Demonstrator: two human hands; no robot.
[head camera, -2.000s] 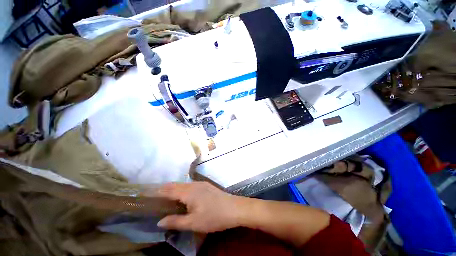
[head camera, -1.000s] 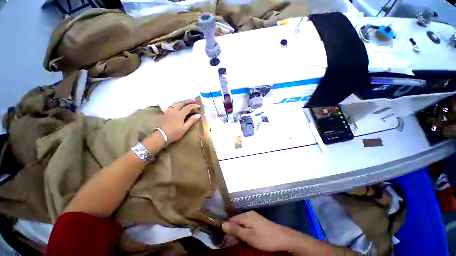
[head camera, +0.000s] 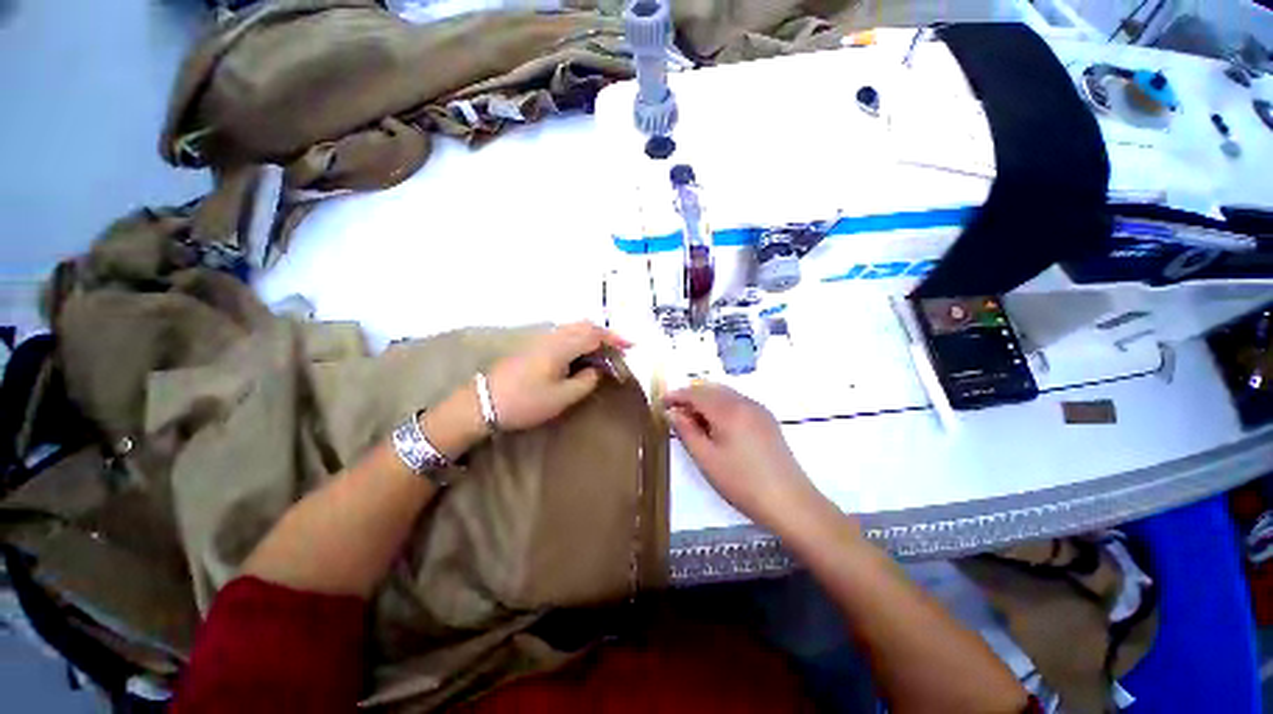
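Observation:
The tan jacket (head camera: 461, 516) lies bunched to the left of the needle area, its edge running down past the table's front edge. A zipper strip (head camera: 639, 509) with a dotted line runs along that edge. My left hand (head camera: 545, 377) rests on the cloth with its fingertips holding the edge just left of the presser foot area. My right hand (head camera: 719, 433) pinches the strip's top end between thumb and fingers, just below the needle area. The sewing machine (head camera: 782, 181) stands behind both hands. The needle tip is too bright and blurred to tell.
A grey-blue block (head camera: 737, 345) sits right of the needle area. A black phone (head camera: 974, 349) and a small brown piece (head camera: 1089, 412) lie farther right. Tan garment bundles (head camera: 335, 84) lie behind and left. A blue bin (head camera: 1203, 600) is below the ruler-marked table edge (head camera: 894, 537).
My right hand has moved up from the cloth's lower edge to near the needle. The cloth edge has turned straighter and lies closer to the foot. My left hand stays on the cloth near its top.

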